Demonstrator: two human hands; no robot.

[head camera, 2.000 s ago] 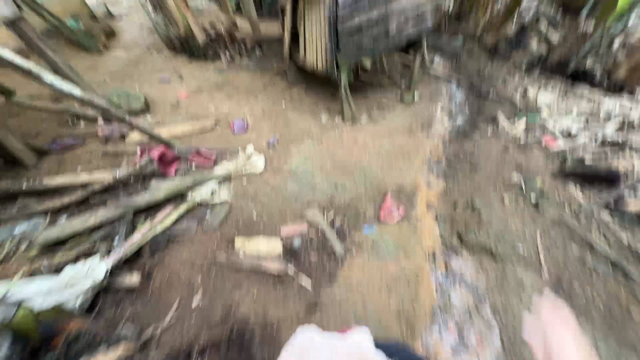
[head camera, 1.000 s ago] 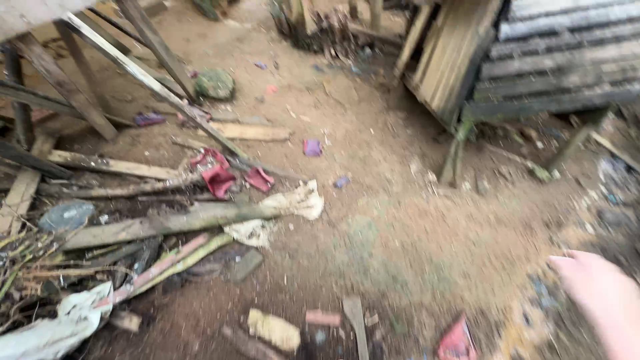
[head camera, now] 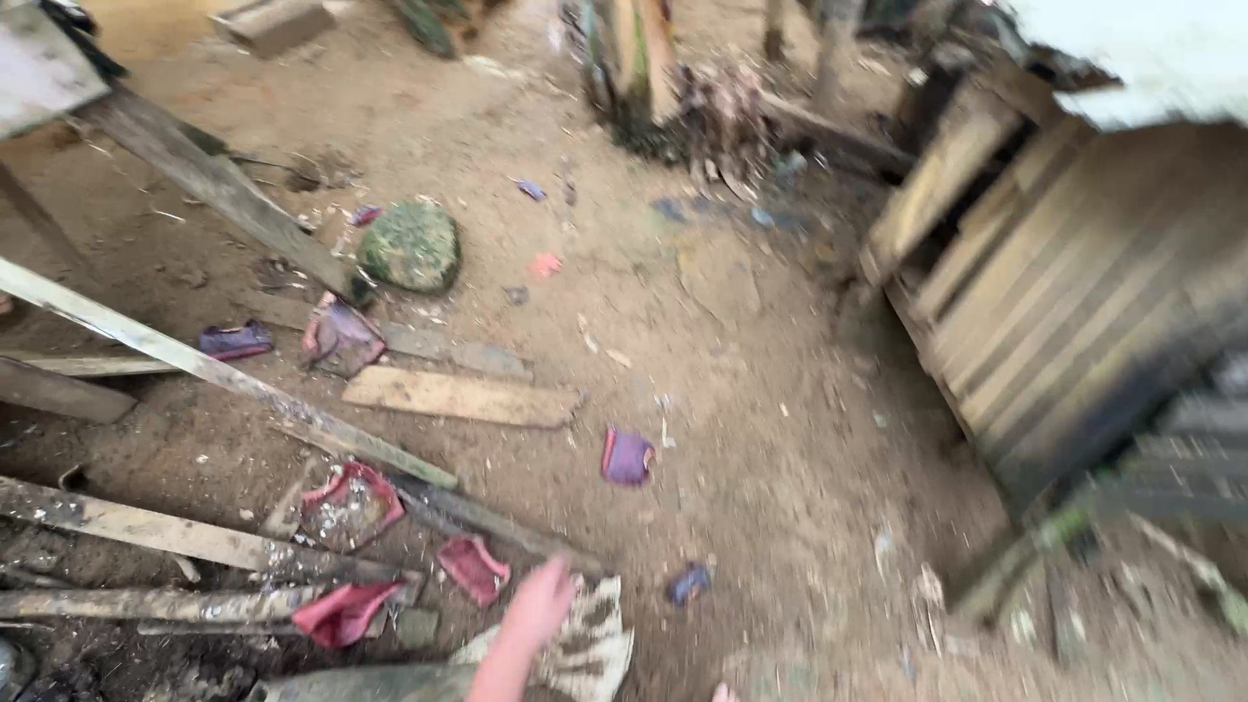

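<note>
My left hand [head camera: 541, 595], blurred, reaches in from the bottom edge over a dirty whitish cloth or sack [head camera: 590, 643] on the ground. Nothing shows in it, but the blur hides how the fingers are held. Left of it lie a dark pink scrap [head camera: 475, 568], a pink-edged piece with pale bits on it [head camera: 351, 505] and a red cloth-like piece [head camera: 343, 612]. To its right are a purple scrap [head camera: 627, 456] and a small dark blue one [head camera: 689, 582]. A tiny skin-coloured tip shows at the bottom edge, finger or toe. My right hand is not recognisable in view.
Wooden poles and boards lie at the left, one long pale pole [head camera: 195, 361] slanting across. A short plank [head camera: 463, 395] and a mossy stone [head camera: 409, 246] are on the dirt ground. A slatted wooden structure [head camera: 1072, 292] stands at the right, and a plant base [head camera: 634, 78] at the back.
The view has swung left and farther ahead. A hand showed at the right edge a second ago; now one shows at bottom centre, by the whitish cloth.
</note>
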